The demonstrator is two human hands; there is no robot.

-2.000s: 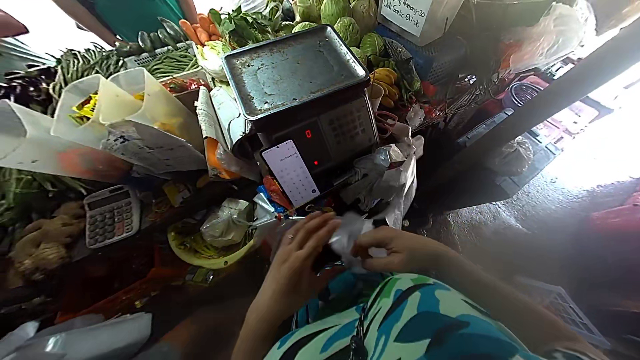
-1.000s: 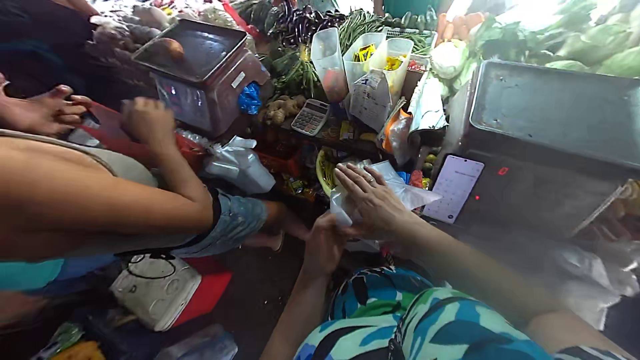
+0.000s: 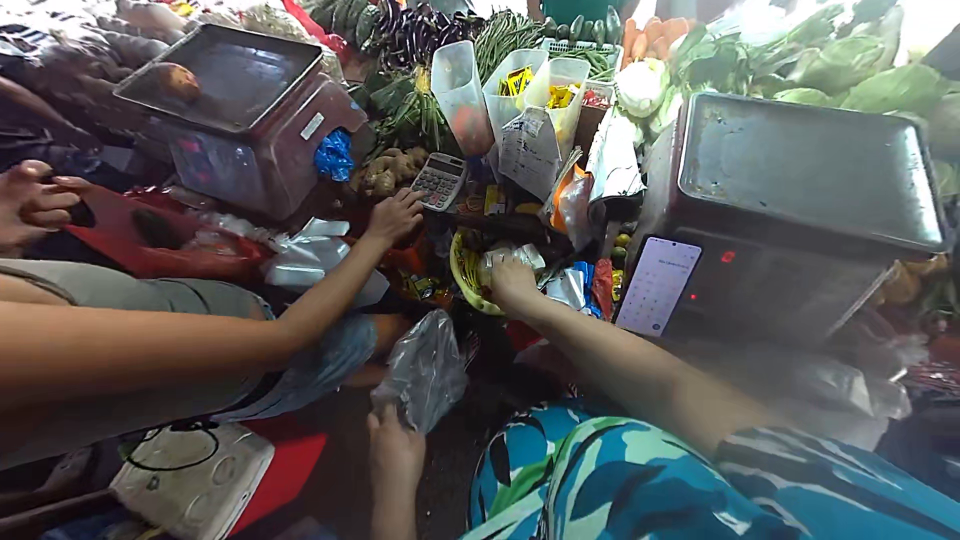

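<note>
My left hand (image 3: 397, 442), low in the view, is closed on the lower end of a clear plastic bag (image 3: 426, 367), which stands up above it. My right hand (image 3: 514, 283) reaches into a yellow-green basket (image 3: 489, 306), on a crumpled clear plastic bag (image 3: 531, 257) there; its fingertips are hidden, so its grip cannot be told. Dark stringy goods (image 3: 466, 262) lie at the basket's left side. Above my right forearm, a phone (image 3: 660, 285) showing a keypad leans on the front of a digital scale (image 3: 780, 277).
A co-worker's hand (image 3: 396, 219) touches a calculator (image 3: 439, 182), left of the basket. A second scale (image 3: 247, 161) with a round item on its tray stands upper left. White plastic holders (image 3: 459, 97), ginger (image 3: 390, 172) and a cauliflower (image 3: 642, 86) line the stall. A red bag (image 3: 150, 244) lies left.
My hands were together around plastic; now they are apart, the left lower with a bag, the right at the basket. The co-worker's hand has reached the calculator. The view has swung left.
</note>
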